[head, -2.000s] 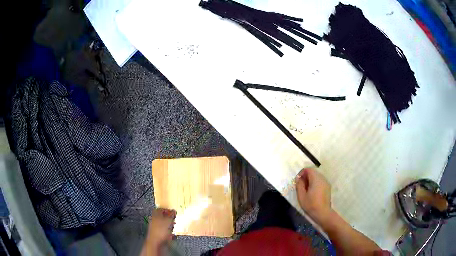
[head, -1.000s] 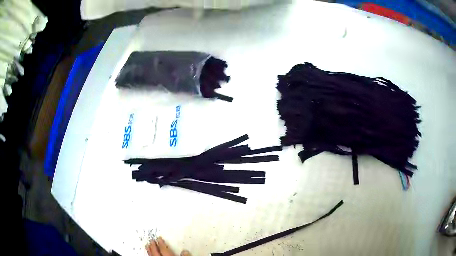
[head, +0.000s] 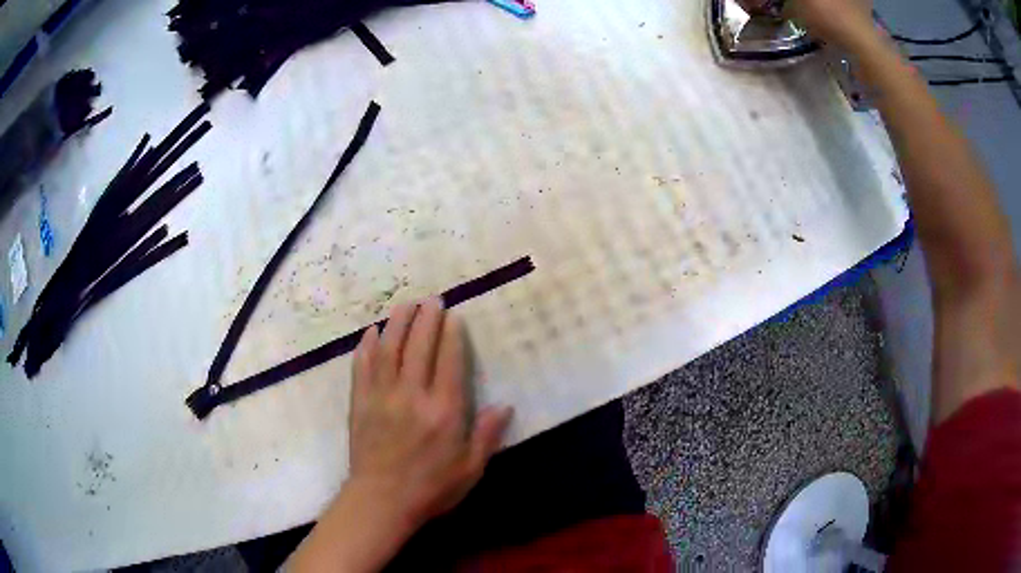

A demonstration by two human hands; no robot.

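A dark fabric strap (head: 291, 241) lies on the white table in a V, its joined corner at the left and both arms pointing right. My left hand (head: 414, 392) lies flat with its fingertips on the lower arm of the strap, fingers slightly apart, covering part of it. My right hand (head: 823, 13) is at the top right edge of the frame, at the handle of the steam iron (head: 756, 34); the hand is partly cut off and its grip is hard to make out. The iron's shiny metal body is at the table's right end, away from the strap.
A fan of dark strips (head: 112, 246) lies at the left. The large dark pile (head: 252, 34) is at the top, cut off by the edge. A plastic-wrapped dark bundle (head: 39, 129) is at the far left. A round white base (head: 817, 520) stands on the speckled floor.
The view has swung towards the iron. My left hand has come from the near table edge onto the strap's lower arm. My right hand now shows at the iron.
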